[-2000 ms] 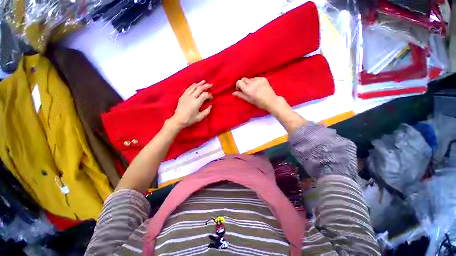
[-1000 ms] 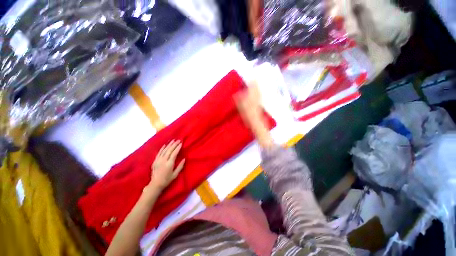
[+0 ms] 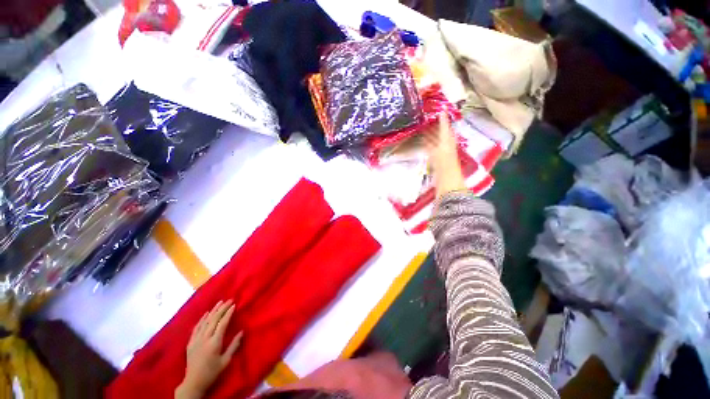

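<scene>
The red garment [image 3: 265,288] lies folded long and narrow on the white table, its two sleeve-like ends pointing away to the upper right. My left hand [image 3: 209,347] rests flat on its near part, fingers slightly spread. My right hand [image 3: 442,148] is stretched out over the stack of clear red-edged bags [image 3: 479,167] at the table's right side. Its fingers are blurred, and whether they grip a bag cannot be told. A shiny dark garment in a red-edged bag [image 3: 370,90] lies just left of that hand.
Glossy bagged garments [image 3: 66,175] are piled at the left. A matte black cloth [image 3: 288,58] and a small blue object [image 3: 377,23] lie at the far side. Beige cloth [image 3: 506,70] hangs at the far right corner. Crumpled grey plastic [image 3: 580,253] lies right of the table.
The view has swung toward the right side of the table. My right hand has left the red garment and reached out to the red-edged bags. My left hand stays on the garment.
</scene>
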